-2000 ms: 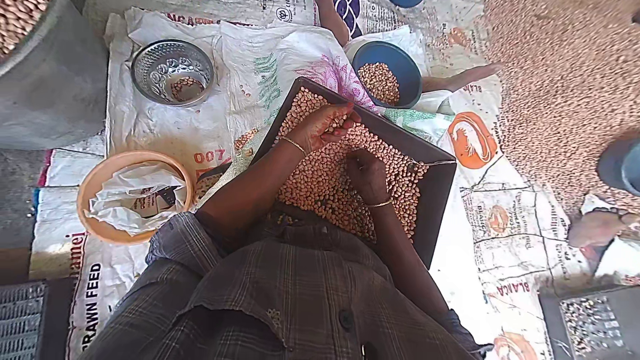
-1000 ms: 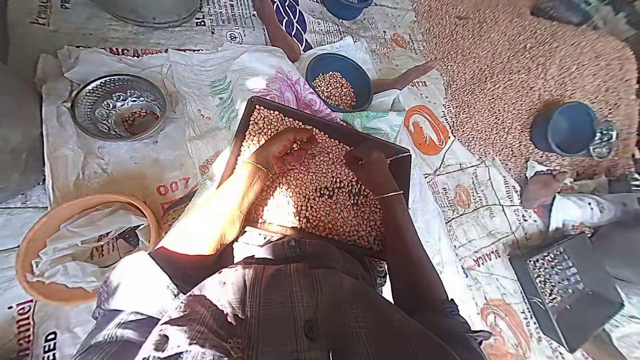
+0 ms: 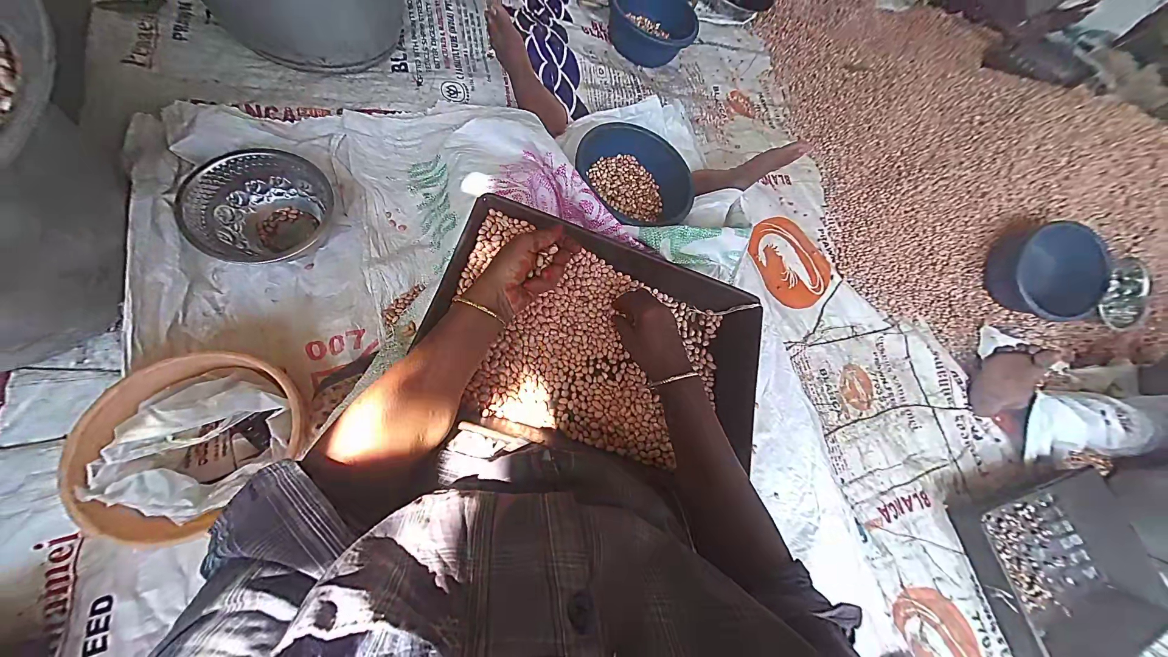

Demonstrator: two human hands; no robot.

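Note:
A dark rectangular tray rests tilted against my lap, filled with a layer of pale pinkish nuts or beans. Over its left part, my left hand is palm up with fingers curled around several of the nuts. My right hand is at the tray's right part, knuckles up and fingers bent down toward the nuts; its fingertips are hidden, so what it holds cannot be told. Just beyond the tray's far edge stands a blue bowl partly filled with nuts.
At left are a patterned metal bowl with a few nuts and an orange basin holding a white sack. Printed sacks cover the floor. Right are a large nut heap, a blue bucket and another tray. Other people's feet are near.
My left hand stays curled over the tray's left part. My right hand, lower and nearer the tray's middle two seconds ago, is now farther right. The view has shifted somewhat.

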